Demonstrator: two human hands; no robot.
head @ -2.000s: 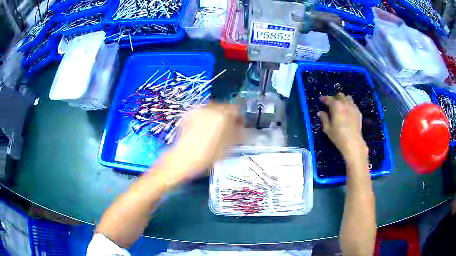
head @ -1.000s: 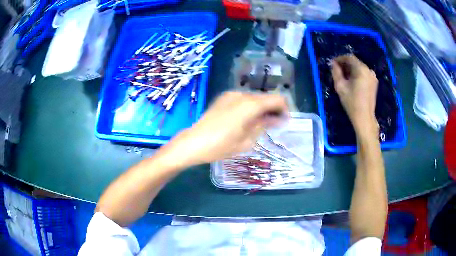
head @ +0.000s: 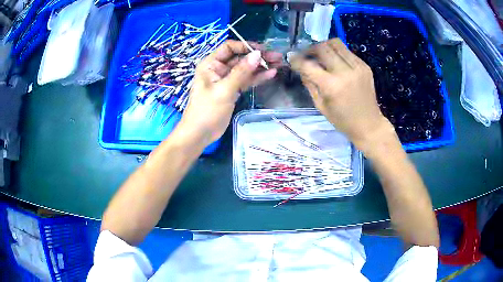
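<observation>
My left hand (head: 220, 82) holds a thin white wired piece (head: 242, 39) between thumb and fingers, slanting up to the left, in front of the press ram (head: 293, 25). My right hand (head: 344, 82) is close to its right, fingertips pinched together and blurred; whether they hold a small ring cannot be told. The hands do not touch. The clear plastic box (head: 236, 154) below them holds red and white pieces on a white liner. The press fixture is mostly hidden by the hands.
The left blue tray (head: 127, 146) holds a heap of wired pieces. The right blue tray (head: 449, 118) holds tiny black parts. Stacked clear boxes (head: 69, 47) stand far left, more clear plastic (head: 480, 91) far right. A blue basket (head: 69, 242) and red stool (head: 463, 237) are below the bench.
My right hand has left the right blue tray and moved left to beside my left hand. My left hand has moved left and up, now showing the piece. The view has tilted downward.
</observation>
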